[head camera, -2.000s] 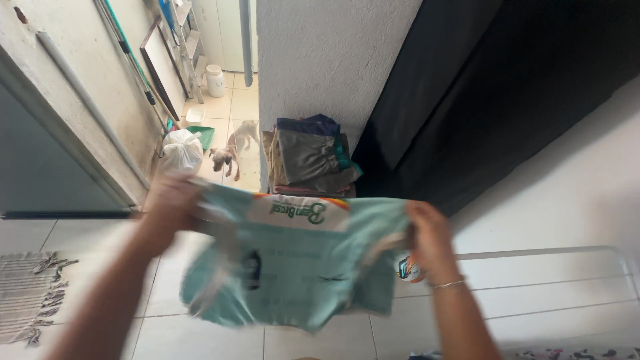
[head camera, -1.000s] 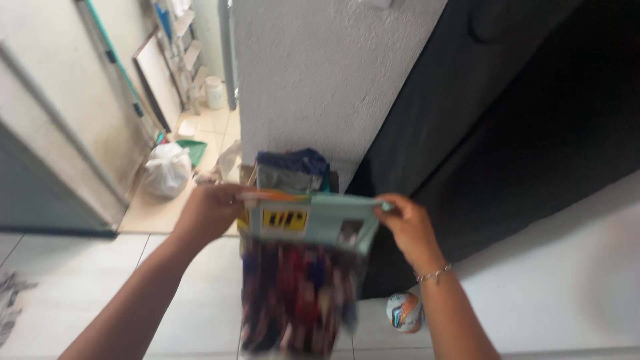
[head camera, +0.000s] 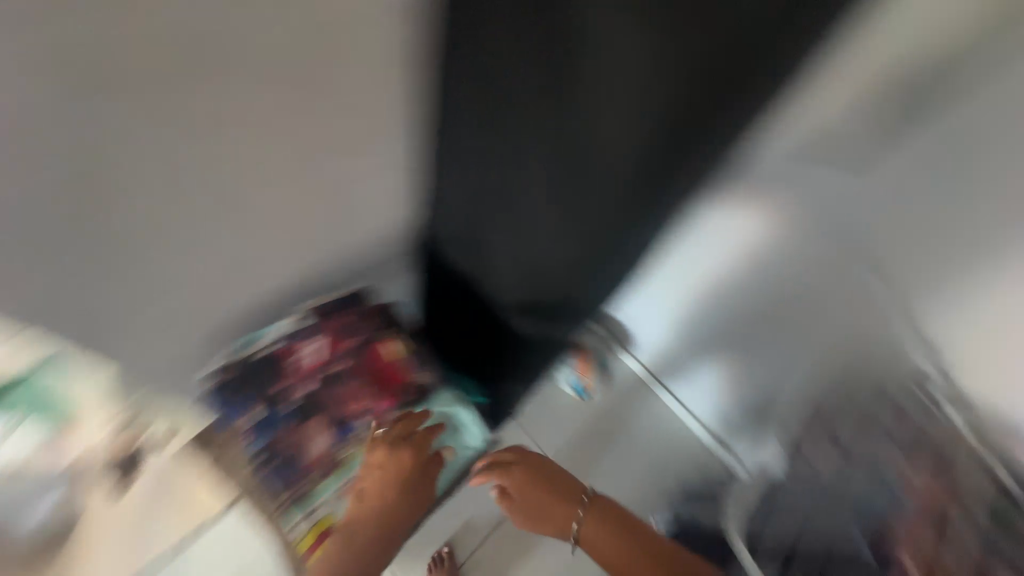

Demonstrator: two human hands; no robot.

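Observation:
The folded garment [head camera: 320, 384], light green with a dark red and blue print, lies on top of the pile by the wall, blurred by motion. My left hand [head camera: 400, 472] rests on its near right part, palm down with fingers spread, a ring on one finger. Just right of the garment's pale green edge is my right hand [head camera: 536, 488], fingers loosely curled and apart, with a chain bracelet at the wrist; it holds nothing visible. The clothes beneath the garment are mostly hidden.
A black curtain or cloth [head camera: 560, 160] hangs beyond the pile. A ball [head camera: 580, 372] lies on the tiled floor near a white metal rack [head camera: 680, 416] with blurred dark cloth at lower right. A green dustpan [head camera: 36, 392] is at far left. A bare foot [head camera: 442, 562] shows below.
The garment, held up between both hands one second ago, now lies on the pile. My right hand has let go of it; my left is on top. The view has swung right.

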